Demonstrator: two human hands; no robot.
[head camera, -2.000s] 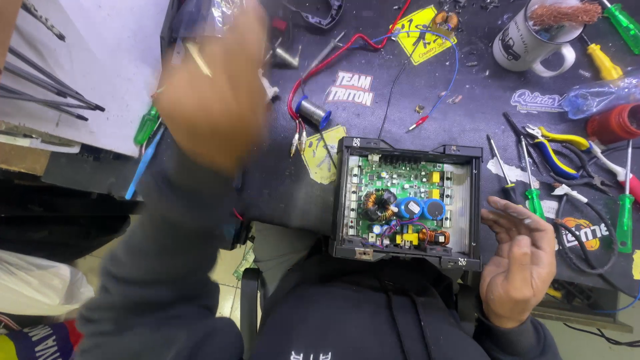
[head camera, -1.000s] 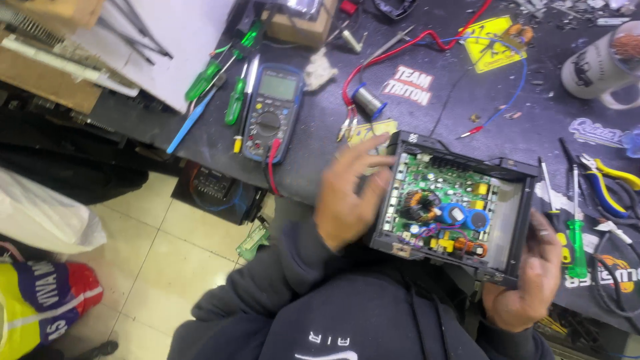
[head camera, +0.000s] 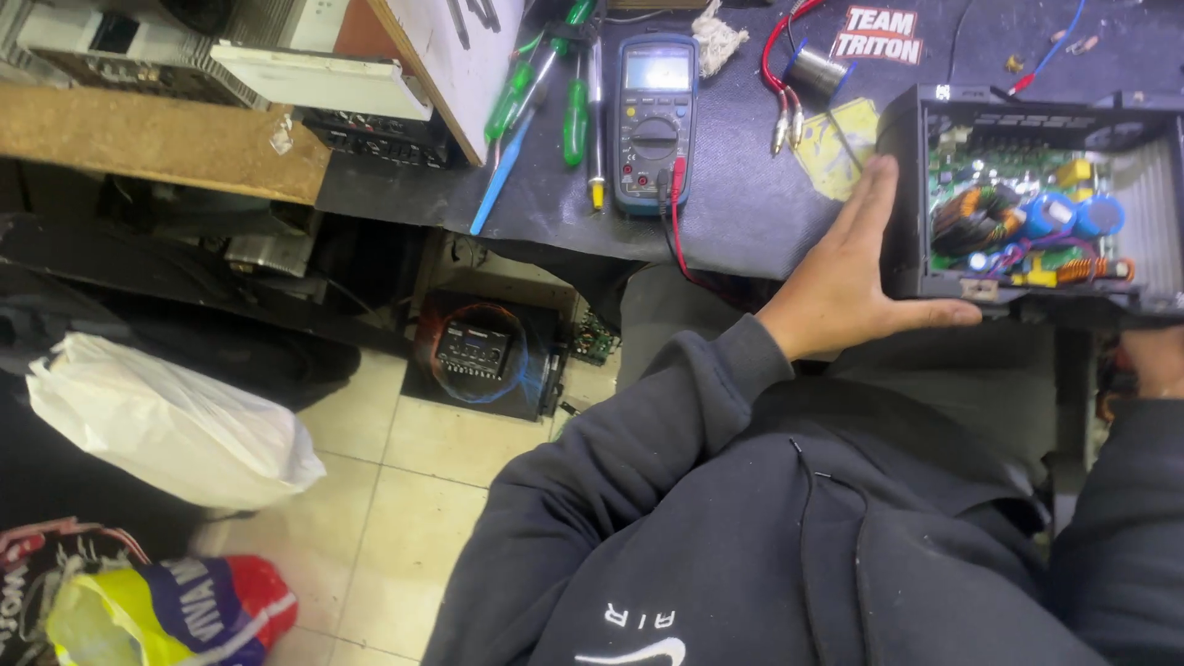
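Observation:
An open black amplifier housing (head camera: 902, 217) lies at the right, at the bench's front edge. Inside it shows a green circuit board with a copper-wound toroid coil (head camera: 976, 222), blue capacitors (head camera: 1050, 215) and a small yellow part. My left hand (head camera: 842, 268) grips the housing's near left corner, thumb along the front wall and fingers on the side. Of my right hand (head camera: 1156, 356) only the wrist part shows, below the housing at the right edge; its fingers are hidden.
A blue multimeter (head camera: 655, 120) with leads lies left of the housing, near green-handled screwdrivers (head camera: 575, 116) and a blue tool (head camera: 502, 173). A solder spool (head camera: 819, 69) and red cable plugs (head camera: 786, 116) lie behind. A boxed device (head camera: 476, 347) and a white bag (head camera: 176, 421) are below the bench.
The left hand came down from above the bench to the housing's left side. The right hand has moved from the housing's right side to below it. The view has swung left.

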